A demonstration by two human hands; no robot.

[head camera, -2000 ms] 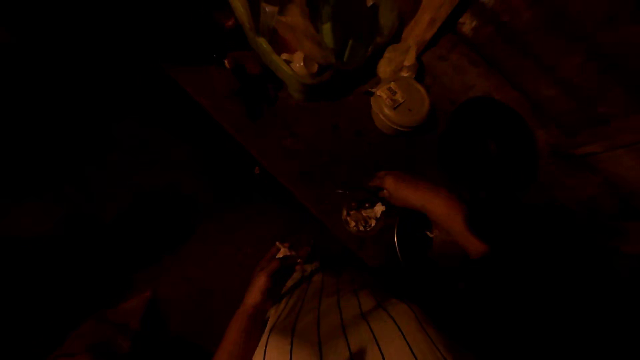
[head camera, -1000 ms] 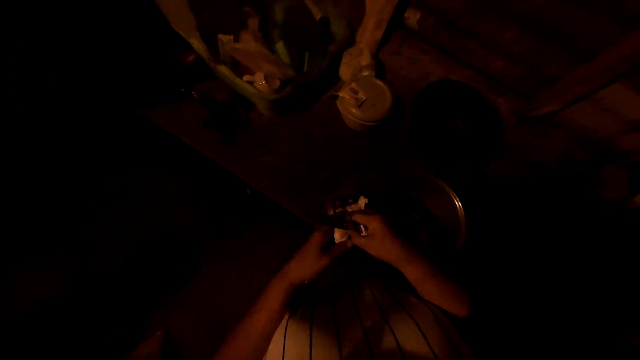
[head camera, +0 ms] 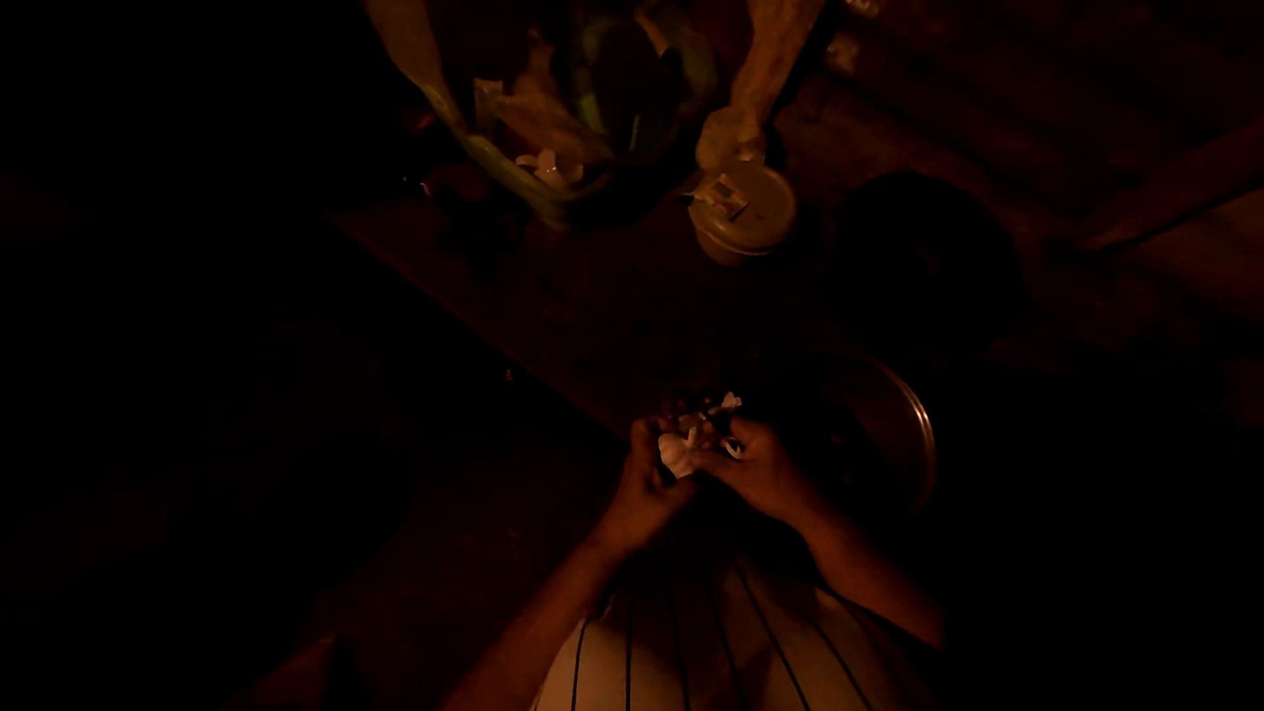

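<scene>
A pale bulb with a short stem, which looks like garlic [head camera: 677,454], is held between both hands in front of my striped clothing. My left hand [head camera: 642,494] grips it from the left. My right hand [head camera: 755,469] reaches it from the right, its thumb and fingertips at the bulb. Small pale pieces [head camera: 731,401] lie just beyond my fingers, partly hidden by them. To the right of my right hand is a round metal pan or bowl, its shiny rim [head camera: 926,425] catching the light. The scene is very dark, and finger details are hard to make out.
A dark table's edge [head camera: 444,296] runs diagonally on the left. A round lidded container [head camera: 755,212] with small items on its lid stands further back. Beside it is an open bag or basket [head camera: 484,158] holding pale pieces. A dark round object [head camera: 928,257] sits at the right.
Two seconds ago my hands were apart, the left near my lap and the right over the pale pieces. They have come together at the bulb.
</scene>
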